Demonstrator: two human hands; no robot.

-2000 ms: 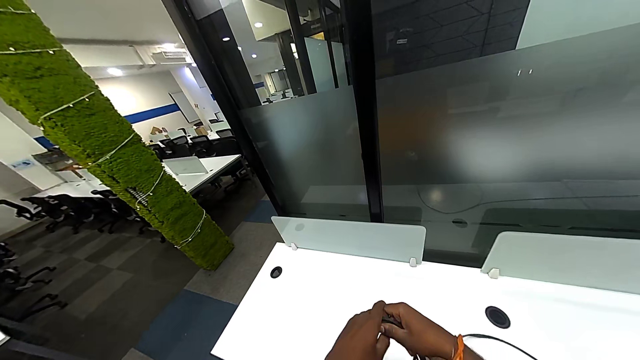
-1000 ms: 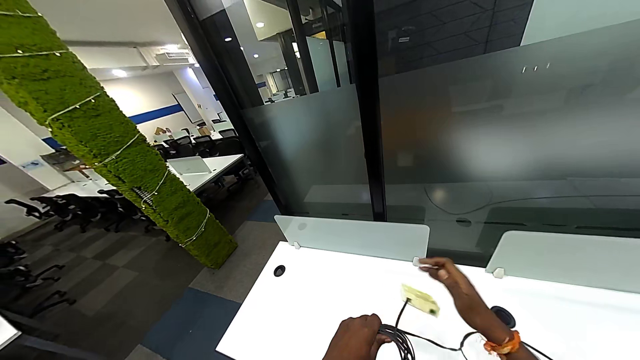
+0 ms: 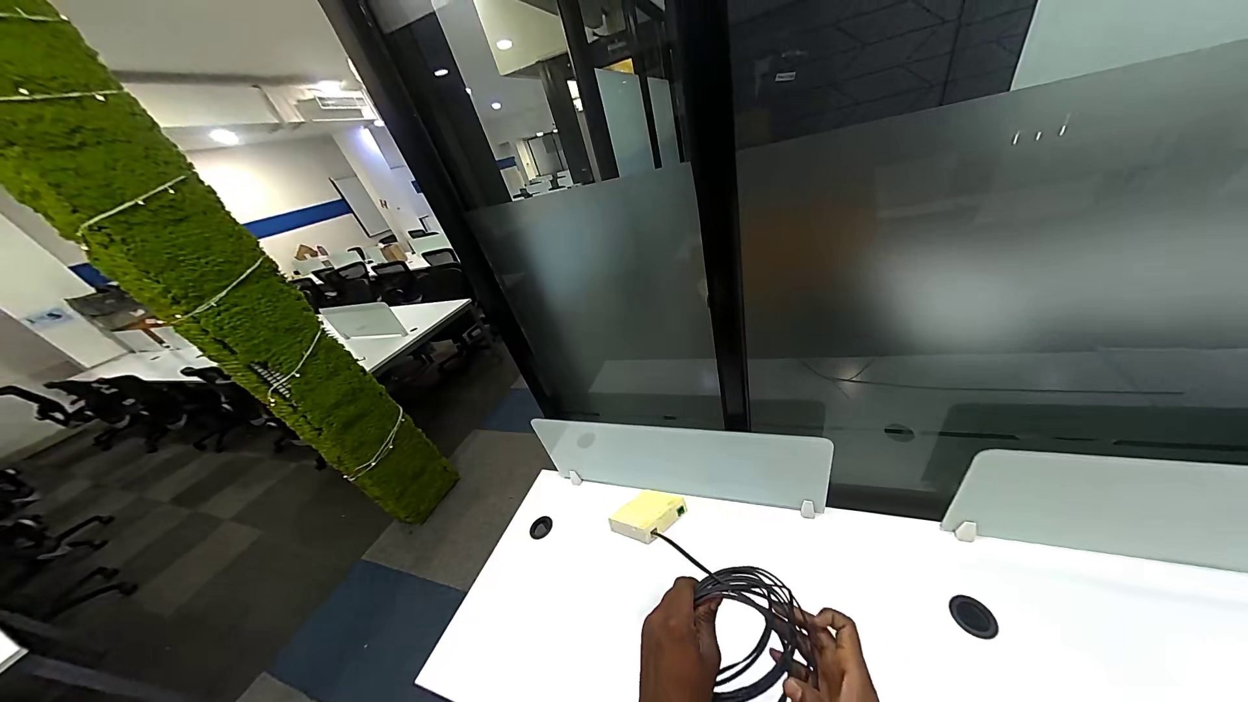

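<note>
Between my two hands is a coil of black cable (image 3: 746, 585), held above the white desk (image 3: 565, 604). My left hand (image 3: 680, 639) grips the coil's left side, and my right hand (image 3: 829, 655) has its fingers around the right side. From the coil one strand runs up and left to a small pale yellow box (image 3: 647, 515), which sits on the desk near the frosted divider. A green spot shows on the box's right end.
Frosted dividers (image 3: 692, 463) (image 3: 1111, 507) stand along the desk's back edge, before a dark-framed glass wall (image 3: 624, 283). Round black grommets (image 3: 541, 527) (image 3: 973, 616) are set in the desktop. A moss-covered pillar (image 3: 292, 361) stands at left.
The yellow box, by my right hand a second ago, now rests farther left near the divider. My right hand has come down to the cable coil, which is now in both hands.
</note>
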